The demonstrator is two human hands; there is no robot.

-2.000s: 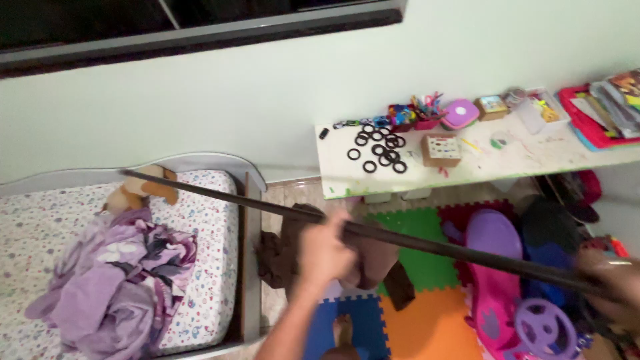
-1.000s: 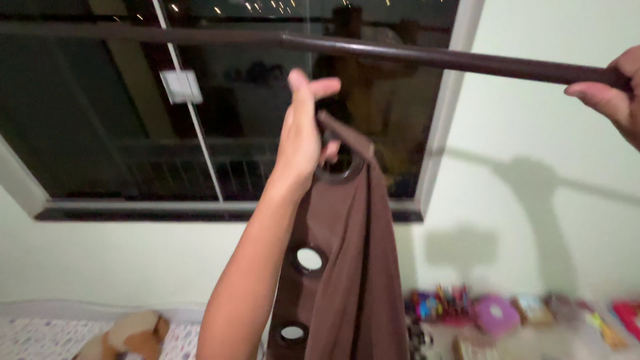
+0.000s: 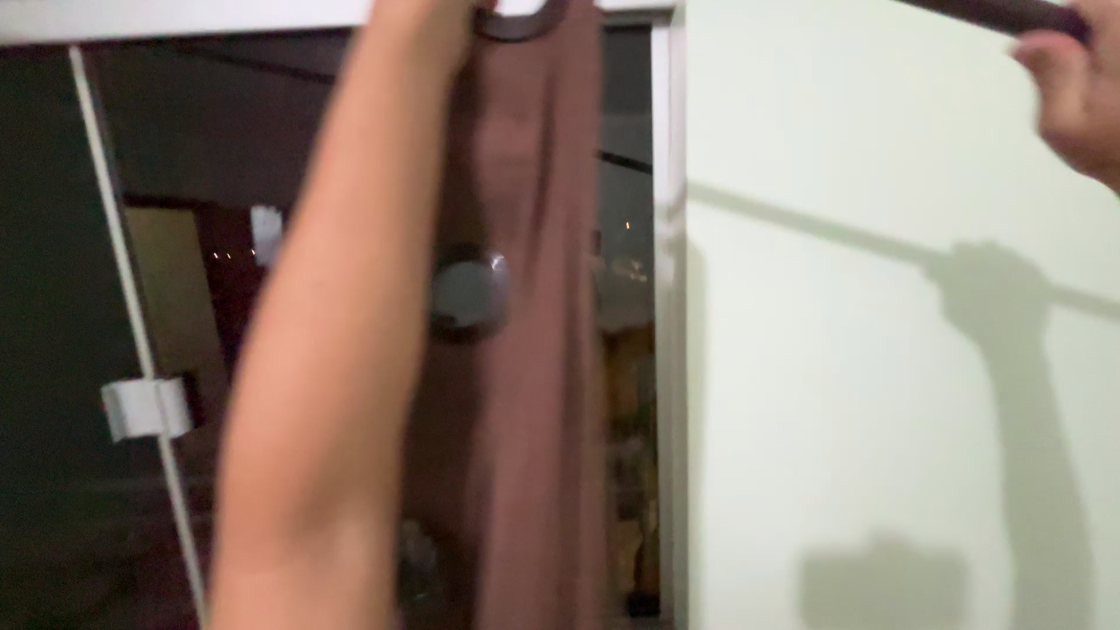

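Note:
A brown grommet curtain (image 3: 542, 367) hangs down in front of the window, its ringed edge towards my left arm. One dark grommet (image 3: 470, 291) shows at mid height, and part of another is at the top edge beside my left hand (image 3: 437, 22). That hand is raised and mostly cut off by the frame; its fingers and their hold on the curtain are hidden. At the top right my right hand (image 3: 1072, 96) grips the end of a dark curtain rod (image 3: 997, 13), the rest of which runs out of view.
Behind the curtain is a glass window with a white frame (image 3: 669, 350) and a white latch (image 3: 149, 409). A pale green wall (image 3: 831, 394) fills the right side and carries shadows of an arm and the rod.
The view has tilted up, away from the bed and shelf. My left hand, on the rod two seconds ago, was at the curtain's top grommet one second ago and is now higher in view.

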